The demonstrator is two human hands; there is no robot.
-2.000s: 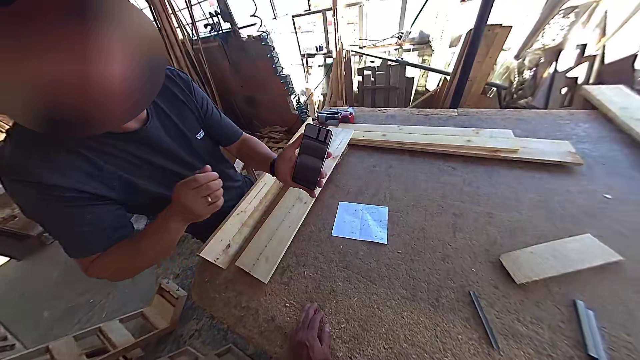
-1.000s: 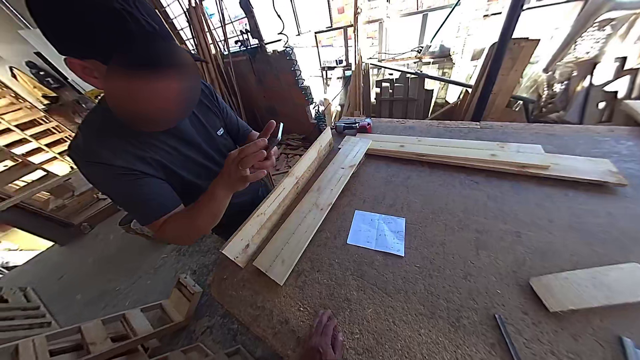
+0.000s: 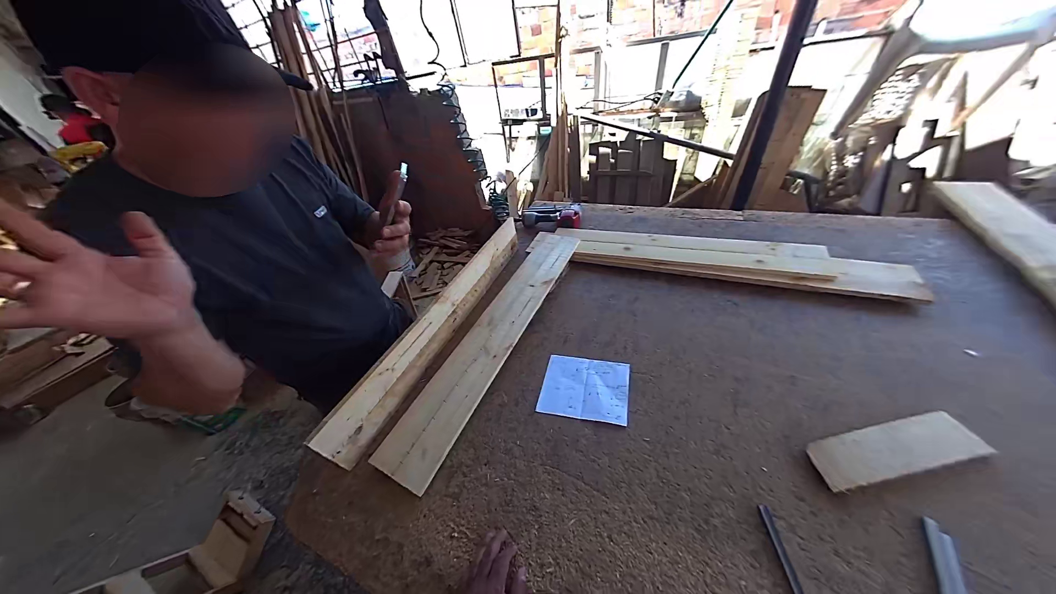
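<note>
My left hand (image 3: 495, 565) rests on the brown worktable (image 3: 660, 495) at the bottom edge, its fingers pointing forward and holding nothing; the wrist is out of frame. My right hand is not in view. Ahead of my left hand lies a creased sheet of paper (image 3: 584, 390) with writing. Two long wooden boards, an outer one (image 3: 412, 355) and an inner one (image 3: 483, 363), lie side by side along the left edge. More boards (image 3: 742, 262) lie stacked across the back. At right are a short board (image 3: 899, 450), a dark metal strip (image 3: 780, 549) and lighter metal strips (image 3: 945, 557).
Across the left edge stands a person (image 3: 247, 264) in a dark shirt and cap, a phone (image 3: 397, 191) in one hand, the other raised. A red and black power tool (image 3: 553, 216) lies at the back. A wooden frame (image 3: 206, 553) is on the floor; another board (image 3: 1002, 231) is far right.
The other person has raised one open hand toward the left and holds the phone lower, farther from the face. My left hand stays on the tabletop. The view has shifted.
</note>
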